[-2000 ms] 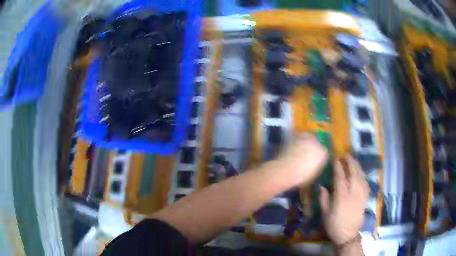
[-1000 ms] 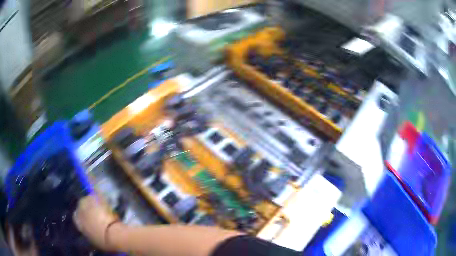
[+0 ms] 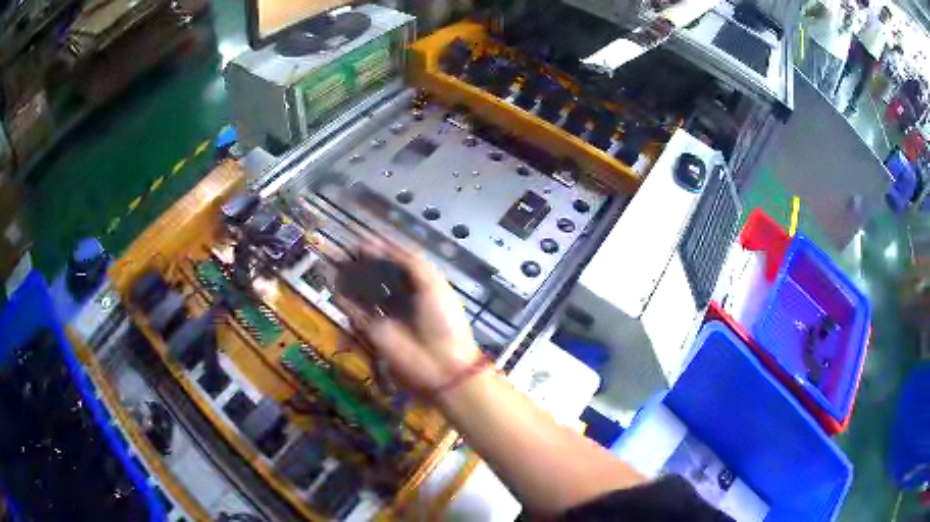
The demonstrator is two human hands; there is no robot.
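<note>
My right hand (image 3: 428, 321), with a red band at the wrist, holds a black power adapter (image 3: 375, 283) above the right side of the orange test tray (image 3: 184, 222). Black adapters (image 3: 186, 338) sit along the tray's left side, with square openings between some of them. Two green connector boards (image 3: 337, 396) run down the tray's middle. Dark cables and adapters crowd its far end. The blue basket (image 3: 94, 408), holding black adapters, is cut off at the left edge. My left hand is not in view.
A silver plate with round holes (image 3: 469, 189) lies beyond the tray, then another loaded orange tray (image 3: 551, 133). A white machine housing (image 3: 648, 255) stands right. Blue bins (image 3: 765, 423) and a red bin (image 3: 763, 232) are at the right. Distant people show top right.
The view has turned right and the left arm has left the picture. My right hand has moved from the blue basket to over the tray and now holds an adapter.
</note>
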